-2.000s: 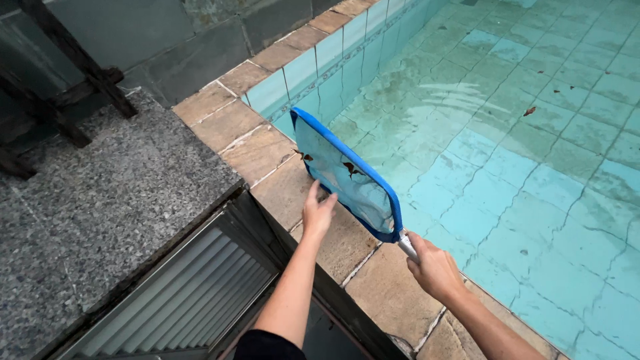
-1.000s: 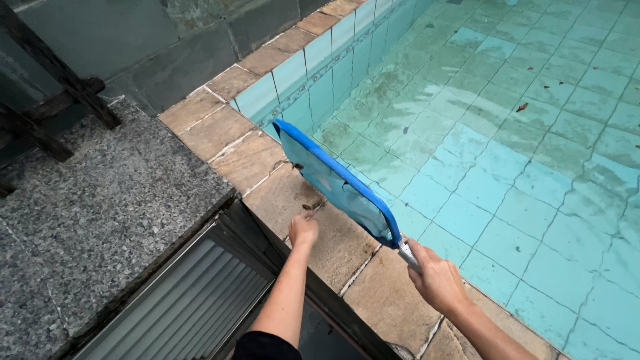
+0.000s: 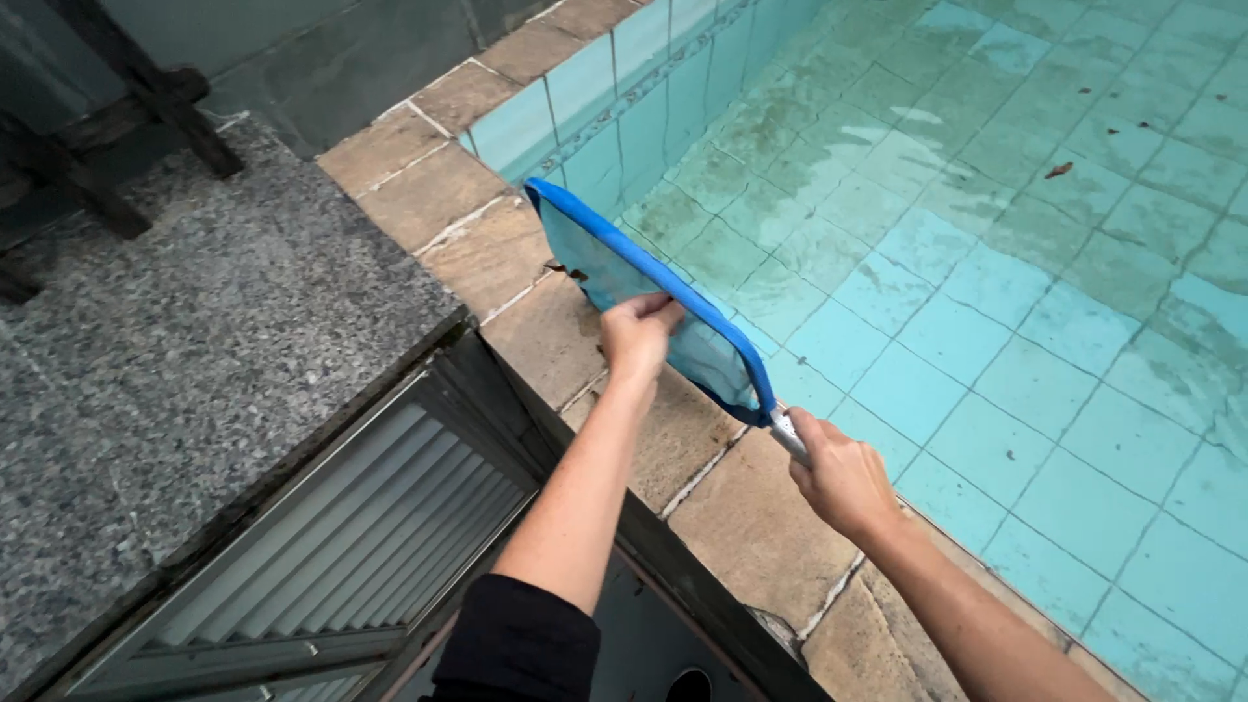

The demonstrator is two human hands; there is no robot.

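My right hand (image 3: 843, 478) is closed around the short grey handle (image 3: 789, 436) of a pool leaf skimmer. The skimmer's blue frame (image 3: 648, 263) is tilted on its side above the stone coping, with its mesh (image 3: 707, 356) facing my left arm. At the mesh, near the frame's upper edge, is my left hand (image 3: 639, 336), thumb and fingertips pinched together; whether something small is between them cannot be seen. Dark leaf bits (image 3: 567, 271) cling to the far left part of the net.
Pool water (image 3: 926, 322) lies to the right, with brown leaves (image 3: 1059, 170) in it. Stone coping (image 3: 760, 526) runs along its edge. At left are a speckled granite slab (image 3: 214, 322), a louvred metal door (image 3: 331, 546) below it and dark wooden pieces (image 3: 146, 88).
My left hand has moved from low over the coping up to the skimmer's mesh. My right hand has kept hold of the handle throughout.
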